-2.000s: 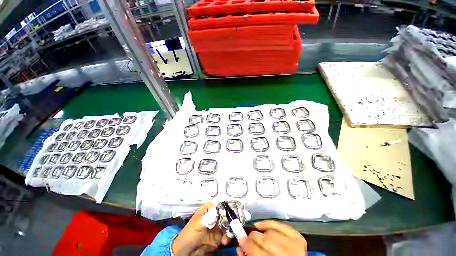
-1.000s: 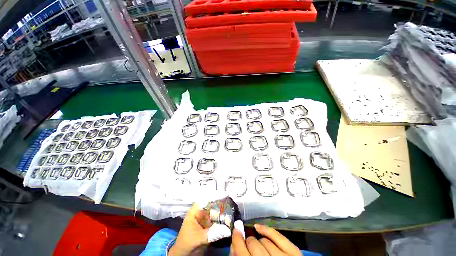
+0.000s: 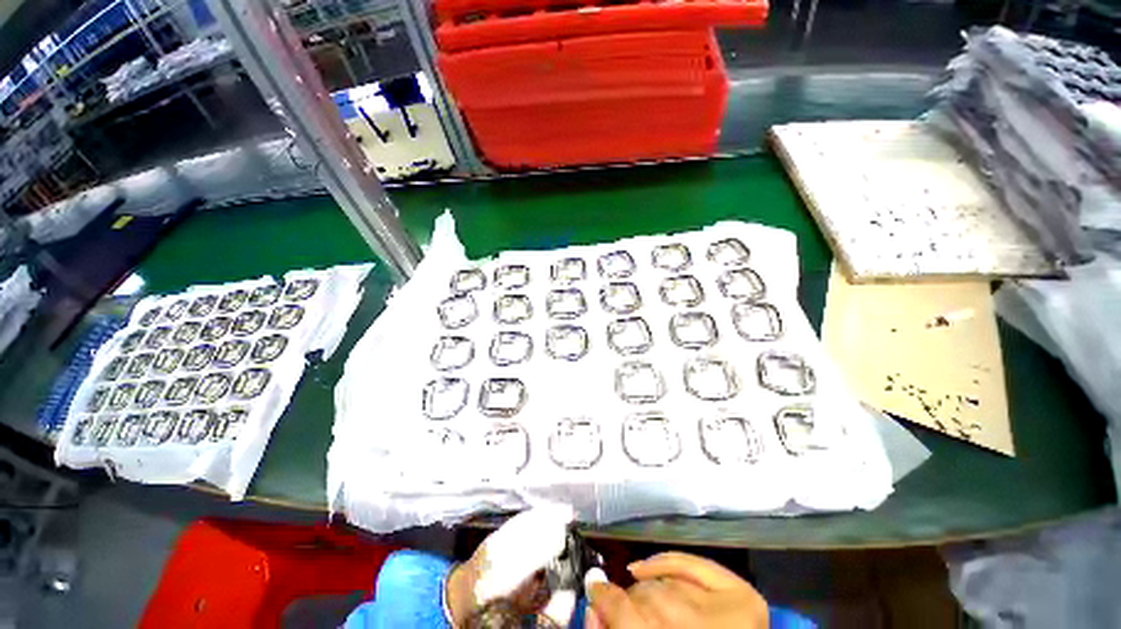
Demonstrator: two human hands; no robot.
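Observation:
My left hand [image 3: 523,578], with white coverings on some fingers, holds a dark and silver frame part [image 3: 567,565] at the bottom centre, in front of the tray. My right hand [image 3: 676,595] is against the right side of the part, with a short white piece between its fingers, partly hidden; it looks like the marker. The large white crinkled tray [image 3: 553,494] carries rows of frame parts [image 3: 650,437], with one gap in the fourth row.
A similar tray [image 3: 264,449] lies at left. A metal post [image 3: 322,141] and red crates [image 3: 584,105] stand behind. A black-speckled pale board [image 3: 910,203], tan sheet [image 3: 922,356] and stacked trays [image 3: 1020,141] are at right. A red stool-like object [image 3: 234,578] is below left.
My left hand has turned, so its white-covered fingers now lie over the part, which shows more edge-on. The marker's barrel is less visible than two seconds ago. The view has shifted slightly.

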